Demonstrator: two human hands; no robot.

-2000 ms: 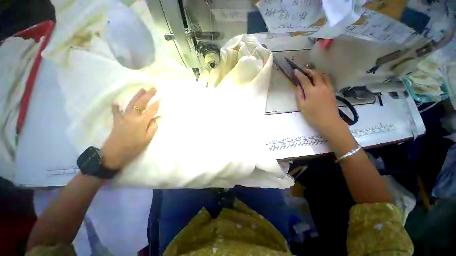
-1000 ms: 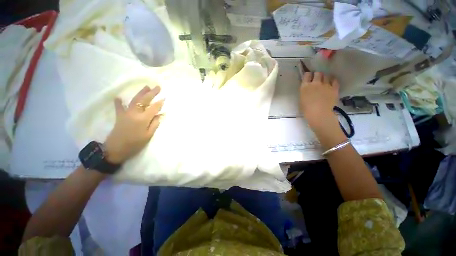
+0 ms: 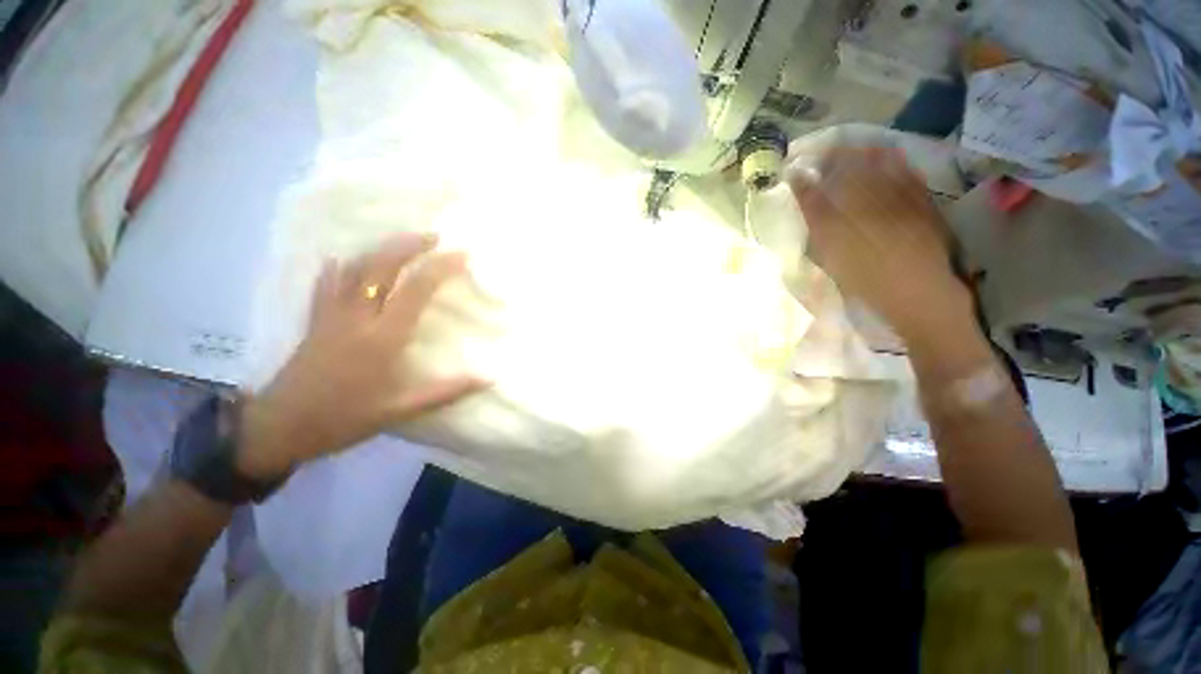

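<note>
A large cream fabric garment piece [image 3: 566,448] lies over the table and glows under the lamp, its front edge hanging at the table's edge. My left hand [image 3: 375,329] lies on the cloth at the left with its fingers apart. My right hand [image 3: 869,231] is at the cloth's right part, beside the ribbed cream knob [image 3: 761,158] of the machine; it is blurred, and whether its fingertips grip the cloth cannot be told. The presser foot and needle area [image 3: 659,194] is partly lost in the glare.
A blurred whitish rounded shape [image 3: 639,79] hangs near the camera at top. A red edge [image 3: 185,112] runs beside cream cloth at upper left. Handwritten paper slips [image 3: 1034,119] are at upper right. A dark metal attachment [image 3: 1054,349] lies on the table [image 3: 1126,435] at right.
My right hand has moved left from the right side of the table to the cloth by the machine knob. The view has shifted, and the cloth's right part is more spread and rumpled.
</note>
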